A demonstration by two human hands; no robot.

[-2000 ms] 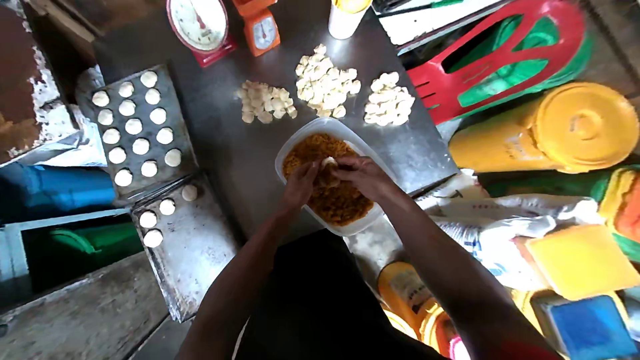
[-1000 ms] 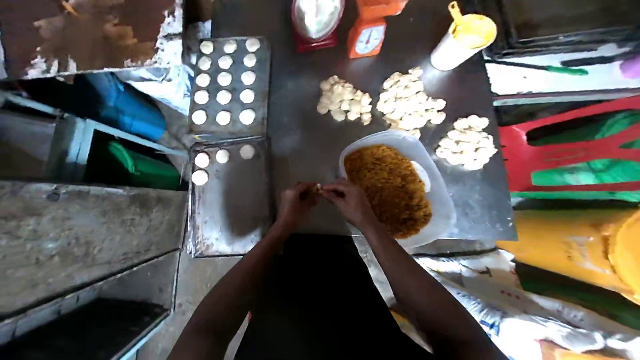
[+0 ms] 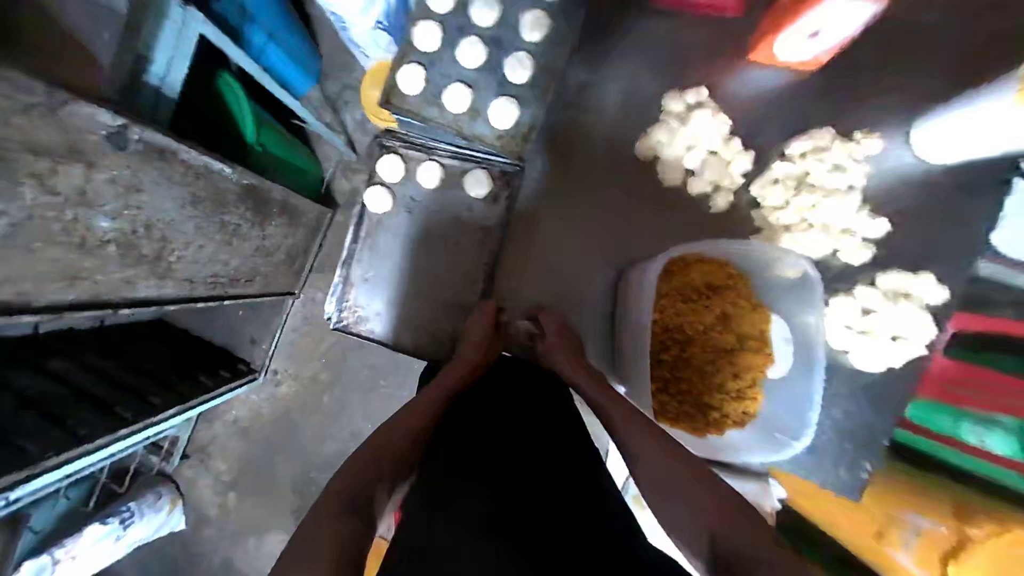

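Observation:
My left hand [image 3: 480, 332] is at the lower right corner of a metal baking tray [image 3: 424, 256] that bears several round dough pieces [image 3: 390, 169]. Close beside it, my right hand [image 3: 556, 340] has its fingers around a small blurred piece, probably dough, between the two hands. Whether the left fingers also touch that piece is unclear. To the right stands a translucent plastic tub [image 3: 800, 416] of orange-brown crumbly filling [image 3: 704, 344], with a white round object in it. Three heaps of pale dough pieces [image 3: 696, 148] lie on the dark table beyond the tub.
A second tray [image 3: 488, 88] with rows of dough rounds adjoins the first. An orange scale [image 3: 808, 32] and a white container [image 3: 968, 124] stand at the far right. At the left are a worn oven-like cabinet [image 3: 144, 192] and a green container [image 3: 272, 152]. A red plastic chair [image 3: 976, 360] borders the table.
Both hands have moved from over the tub to the tray's near corner, left of the tub. The view has shifted and turned toward the trays.

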